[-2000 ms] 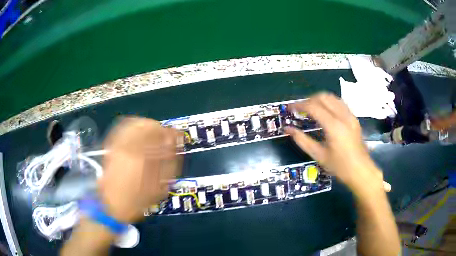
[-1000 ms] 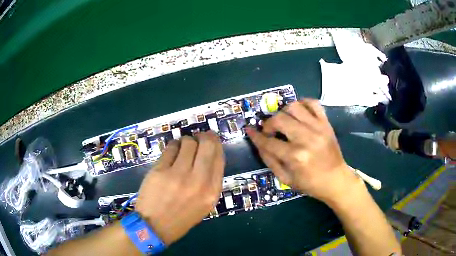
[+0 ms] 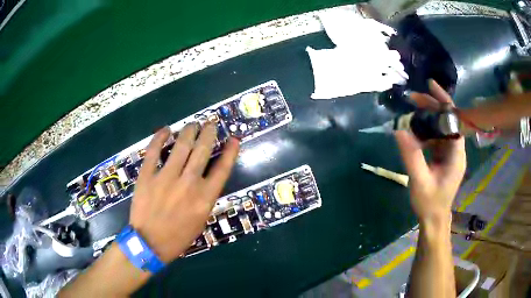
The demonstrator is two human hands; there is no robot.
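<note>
An open power strip base [image 3: 166,148], crowded with parts, lies slanted on the bench. My left hand [image 3: 174,186] spans its middle, fingers spread over it and touching it, hiding part of the board. A second open strip [image 3: 265,204] lies nearer me, its left part hidden by my left hand and wrist. My right hand [image 3: 434,169] is around a black glue gun [image 3: 428,125], held clear of both strips. The gun's pale nozzle points left. Another person's forearm [image 3: 501,115] reaches in from the right, close to the gun; their contact is unclear.
A thin cream stick tool [image 3: 385,173] lies right of the nearer strip. White cloth [image 3: 355,67] and a dark heap [image 3: 428,55] lie at the back. Bagged white cords [image 3: 23,238] are at the left. A chipped white rail [image 3: 163,73] edges the green surface [image 3: 116,46] behind the bench.
My right hand has left the upper strip and closed around the gun, which lay on the bench. My left hand has spread its fingers on the upper strip. The view has shifted right.
</note>
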